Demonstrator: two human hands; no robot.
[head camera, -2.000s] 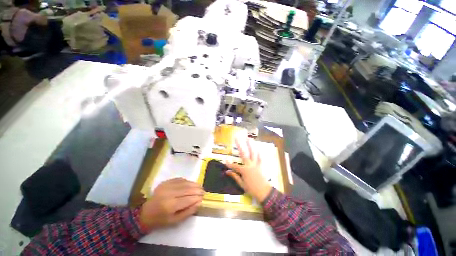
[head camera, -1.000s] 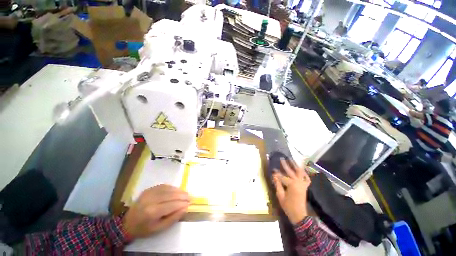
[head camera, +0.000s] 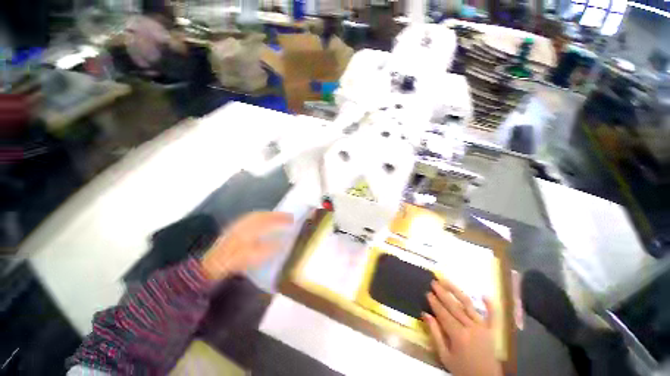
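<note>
A small black panel (head camera: 400, 285) lies flat in the rounded window of the yellow-edged template (head camera: 330, 291). My right hand (head camera: 463, 327) lies on the template with its fingertips at the panel's right edge. My left hand (head camera: 248, 244) is raised left of the template, blurred, with no thing visible in it; its finger state is unclear. The white sewing machine head (head camera: 367, 172) stands over the back left of the template. The needle area is not clear. A larger black piece (head camera: 184, 239) lies beyond my left hand, partly hidden by it.
A white strip (head camera: 316, 334) lies in front of the template. Dark pieces (head camera: 547, 299) lie right of it. A white sheet (head camera: 591, 229) is at the back right. A cardboard box (head camera: 308, 73) stands behind the table. A blurred person (head camera: 147, 44) is at the far left.
The view has swung left. My right hand has moved from the dark piece at the right back onto the template, where a black panel now lies. My left hand has left the template's front edge.
</note>
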